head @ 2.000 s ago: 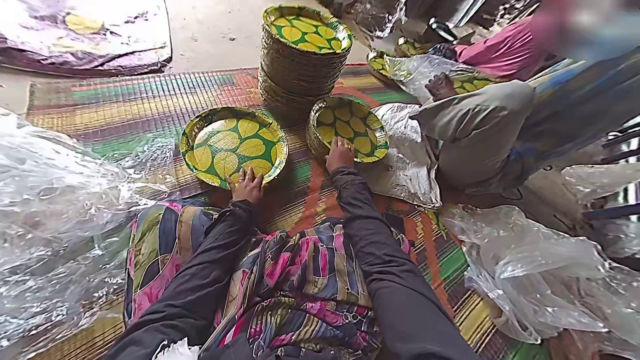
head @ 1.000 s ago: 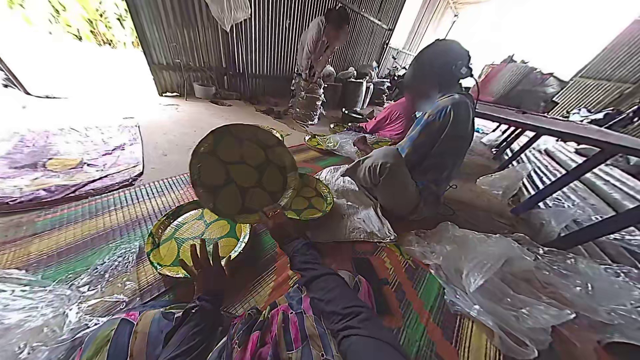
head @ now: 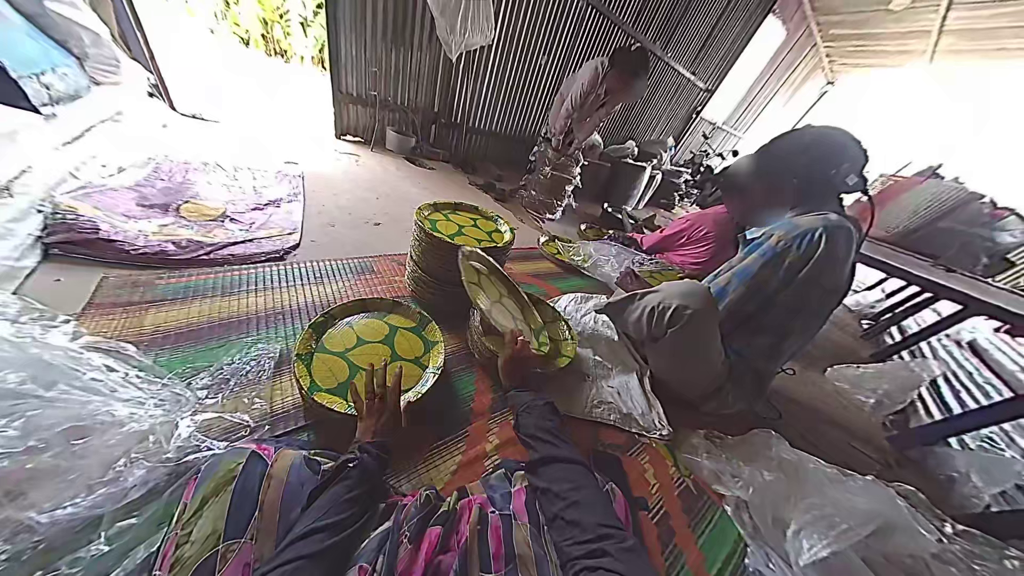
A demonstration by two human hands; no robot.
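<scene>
My left hand (head: 378,400) rests with spread fingers on the near rim of a round green plate with a yellow leaf pattern (head: 364,344), which tops a stack on the woven mat. In my right hand (head: 518,360) is a tilted round plate (head: 494,294) of the same kind, gripped by its lower edge. Behind it a shorter stack of leaf-patterned plates (head: 565,332) is partly covered. A taller stack of such plates (head: 464,224) stands farther back, between the two.
A seated person (head: 784,264) is close on the right, beside a white sack (head: 612,384). Clear plastic sheeting lies at left (head: 88,432) and lower right (head: 832,496). Farther back are a person in pink (head: 692,240), a bending person (head: 588,104) and a purple cloth (head: 176,208).
One second ago my right hand held a plate up in front of the tall stack; now the held plate is tilted over the shorter stack. The view has swung upward since the first frame.
</scene>
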